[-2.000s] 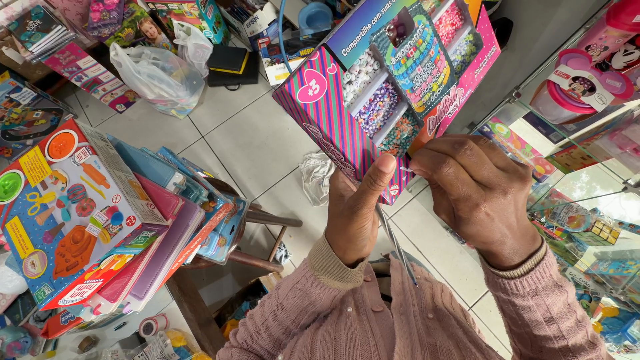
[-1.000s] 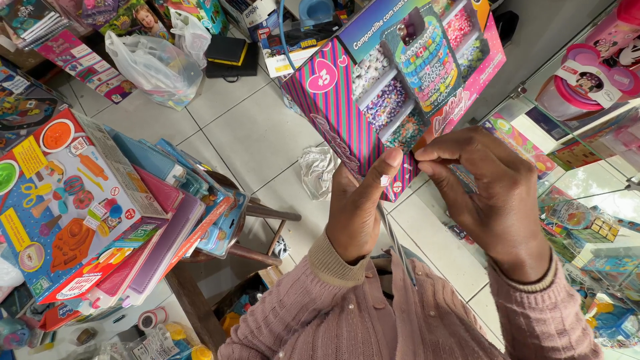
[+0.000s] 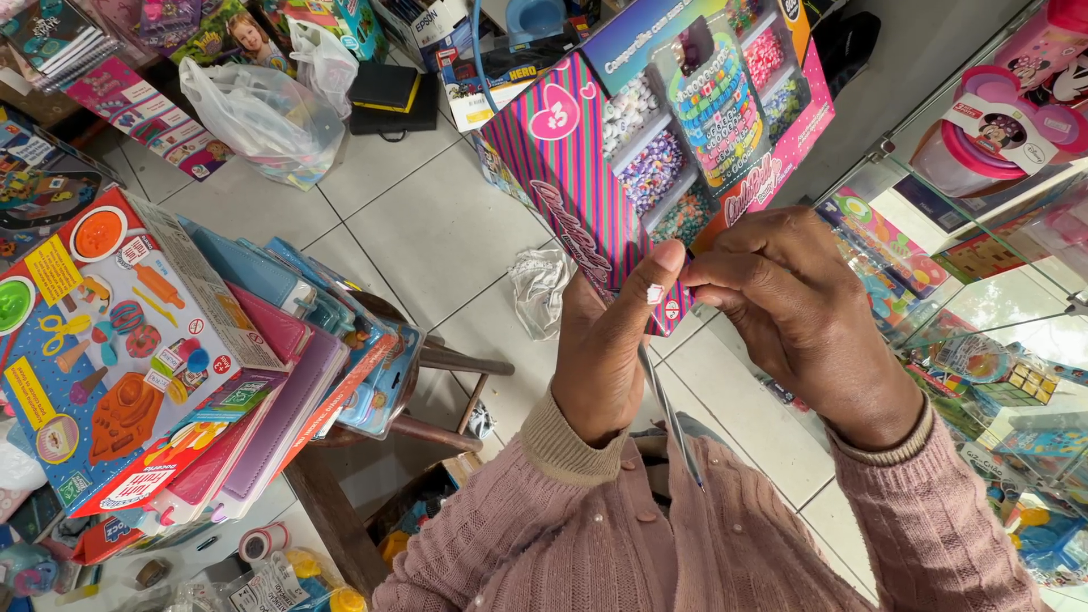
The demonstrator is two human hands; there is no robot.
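Note:
A bead craft kit box [image 3: 595, 170], striped pink and purple on its side, shows trays of beads through its front. My left hand [image 3: 608, 357] grips its lower corner, thumb on the striped side beside a small white sticker. A slim pen-like rod [image 3: 671, 416] hangs below this hand, its upper end hidden by it. My right hand [image 3: 790, 314] is at the same corner with thumb and index finger pinched together; whether anything is between them cannot be told.
At the left, a dough play set box [image 3: 127, 340] and several notebooks [image 3: 280, 408] are stacked near a wooden stool [image 3: 459, 361]. A plastic bag [image 3: 263, 110] and crumpled clear plastic [image 3: 540, 289] are on the tiled floor. Glass shelves [image 3: 977, 212] with toys line the right.
My right hand's fingers have drawn together at the box corner, where an orange patch beside them showed earlier. My left hand keeps its hold on the box.

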